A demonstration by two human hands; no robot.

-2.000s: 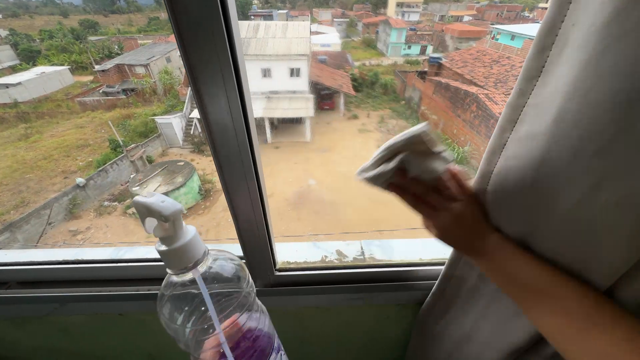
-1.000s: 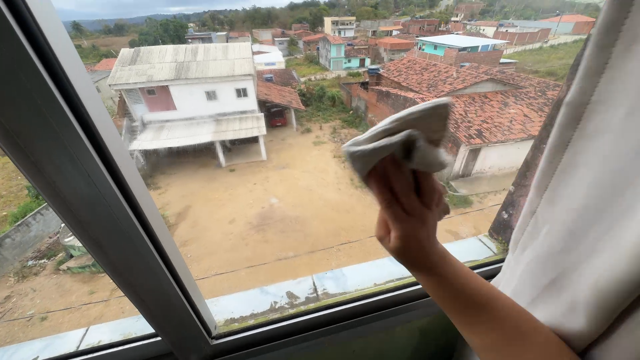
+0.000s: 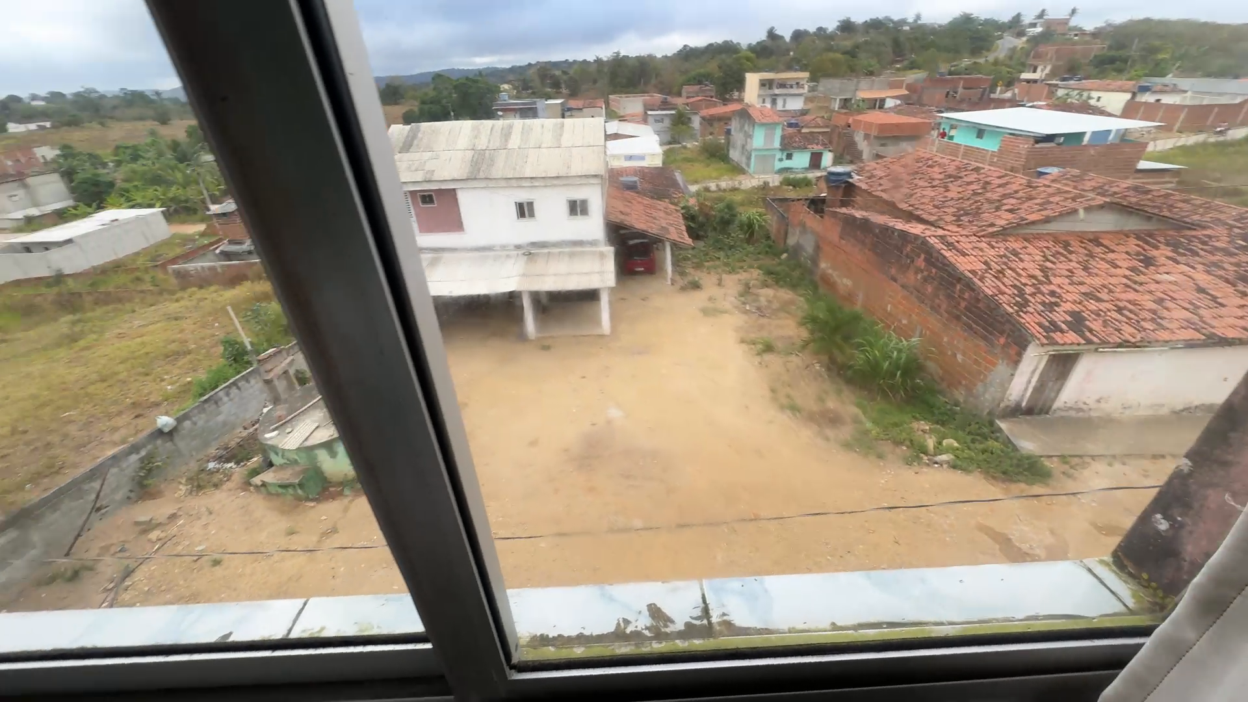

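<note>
Neither my left hand nor my right hand shows in the head view now, and no cloth or spray bottle is in the picture. A window fills the view. Its dark metal upright point(image 3: 361, 322) slants from the upper left down to the bottom rail point(image 3: 829, 663). The right glass pane point(image 3: 624, 419) lies between that upright and the right side, with a faint hazy look over the sandy yard. Another pane point(image 3: 146, 390) is to the left of the upright.
A light grey curtain point(image 3: 1194, 629) hangs at the lower right corner. Outside the glass runs a tiled ledge point(image 3: 829, 597), stained along its edge. Beyond lie a sandy yard, a white house point(image 3: 507, 214) and a brick building with a tiled roof point(image 3: 1102, 273).
My right hand with the folded cloth, at the right pane one second ago, has left the view. The spray bottle with my left hand behind it, seen two seconds ago, is out of view too.
</note>
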